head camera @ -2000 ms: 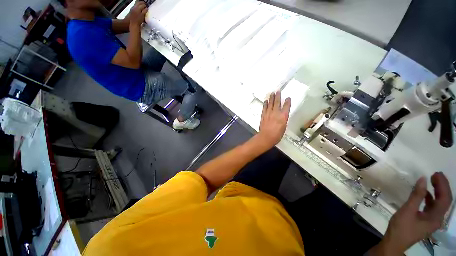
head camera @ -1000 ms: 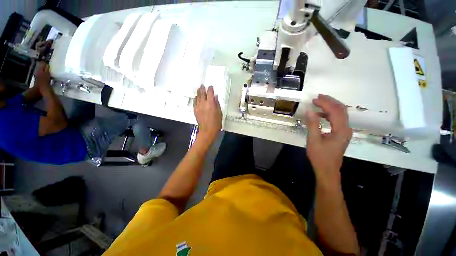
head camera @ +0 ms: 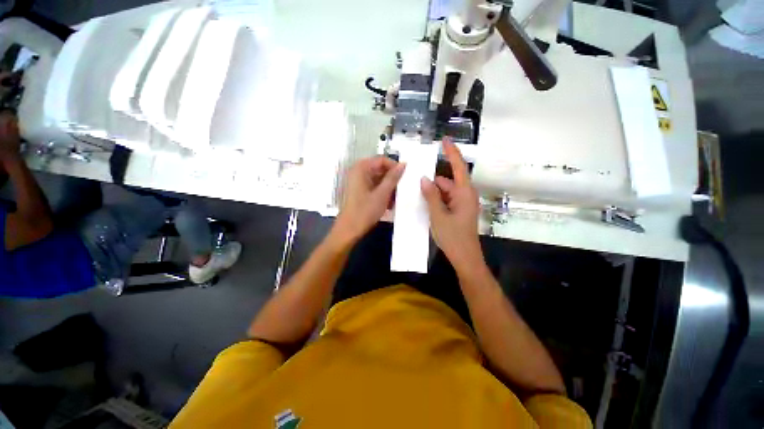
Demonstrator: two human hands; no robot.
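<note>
A white fabric strip [head camera: 412, 214] lies lengthwise from the dark metal clamp [head camera: 415, 105] over the table's front edge, its near end hanging over the edge. My left hand [head camera: 367, 194] pinches the strip's left edge with thumb and fingertips. My right hand [head camera: 454, 199] is on its right edge, thumb and fingers at the fabric, index finger reaching up beside the clamp. The strip and my right hand partly cover the metal plate area. The cream machine head [head camera: 469, 29] stands above, with a dark brown lever [head camera: 526, 52] slanting right.
A narrow white pile [head camera: 328, 155] lies left of the machine, with wide white panels [head camera: 205, 84] farther left. A white finished stack [head camera: 641, 130] lies on the machine bed [head camera: 544, 117] beside a yellow label [head camera: 659, 98]. Shiny fittings [head camera: 622, 219] sit at the front edge. Another person's arm shows far left.
My left hand has moved from the narrow pile to the strip in front of the clamp. My right hand has come in from the right to the strip. The view has shifted right.
</note>
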